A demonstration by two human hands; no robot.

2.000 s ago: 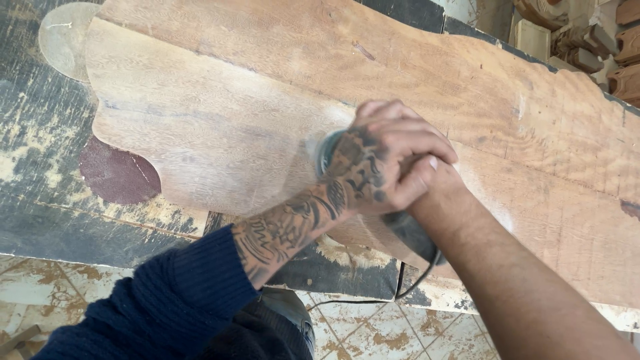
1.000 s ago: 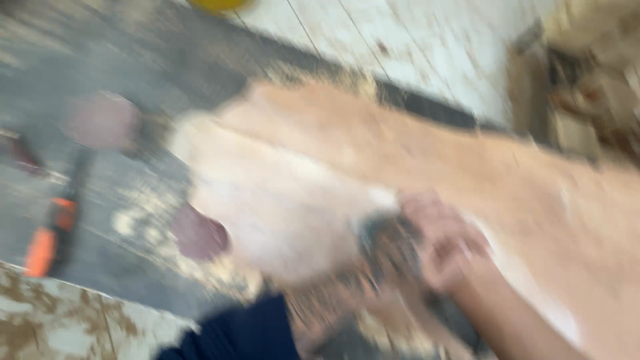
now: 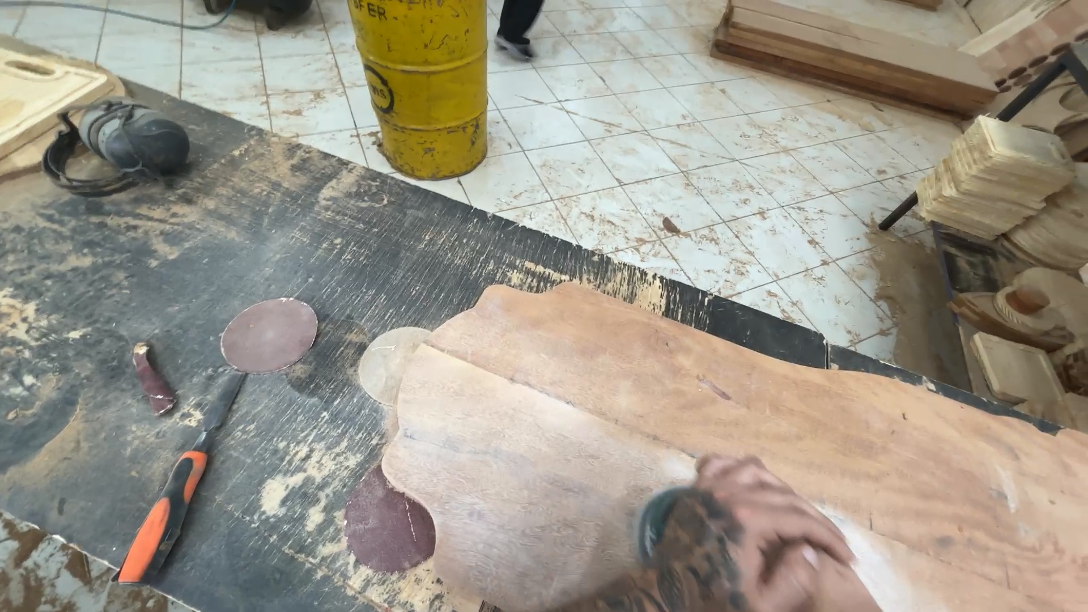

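Note:
A wavy-edged wooden slab (image 3: 552, 476) lies on the dark worktable. Near its near side, my tattooed left hand (image 3: 701, 531) and my right hand (image 3: 786, 523) overlap on a power sander (image 3: 654, 514), whose rounded teal edge shows beside them; most of the tool is hidden under the hands. The surface around it looks pale and dusty. A dark red sanding disc (image 3: 389, 520) and a translucent disc (image 3: 391, 365) lie partly under the slab's left end. Farther left are another sanding disc (image 3: 269, 335), a chisel (image 3: 174, 501) with an orange and black handle, and a curled abrasive scrap (image 3: 153, 380).
Ear defenders (image 3: 127, 144) and a wooden board (image 3: 42, 102) rest at the table's far left. Beyond the table edge stand a yellow drum (image 3: 425, 93) and a person's leg (image 3: 518, 25). Wood beams (image 3: 850, 59) and stacked wooden pieces (image 3: 994, 178) are at the right.
The view has swung up and left, bringing the drum, ear defenders and chisel into sight. Both hands remain together on the sander. Its cord, visible two seconds ago, is out of sight.

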